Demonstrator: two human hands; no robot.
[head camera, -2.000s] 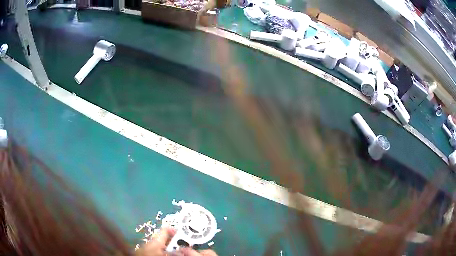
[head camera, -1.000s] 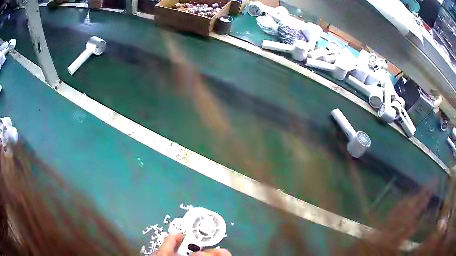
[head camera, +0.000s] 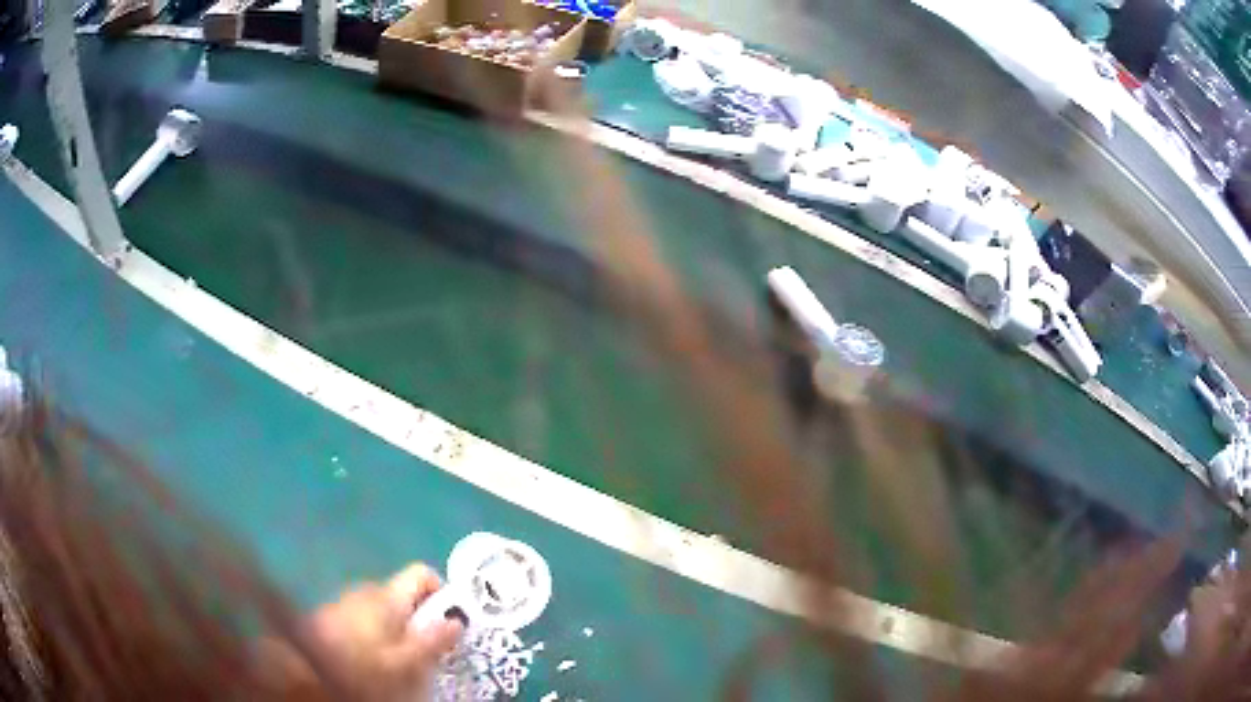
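Observation:
My left hand (head camera: 368, 634) comes in from the lower left, partly behind blurred hair strands. It is closed on the handle of a white handheld fan (head camera: 510, 582), near the head. The round head faces up and shows a ring of slots around a hub. The lower handle is hidden by the hand and the frame edge. A heap of tiny white plastic parts (head camera: 483, 667) lies on the bench just below the fan head, with a few loose bits to its right. My right hand is not seen.
Single fans lie on the dark green conveyor (head camera: 453, 316), behind a pale rail (head camera: 576, 510). A pile of fans (head camera: 892, 192) and a brown box of small parts (head camera: 473, 69) stand on the far side. A post (head camera: 85, 151) rises at left. A blurred skin-toned shape is at lower right.
The held fan has moved up and left, off the small parts heap, now below it. The fingers of my right hand have left the view. The conveyor fans have shifted left.

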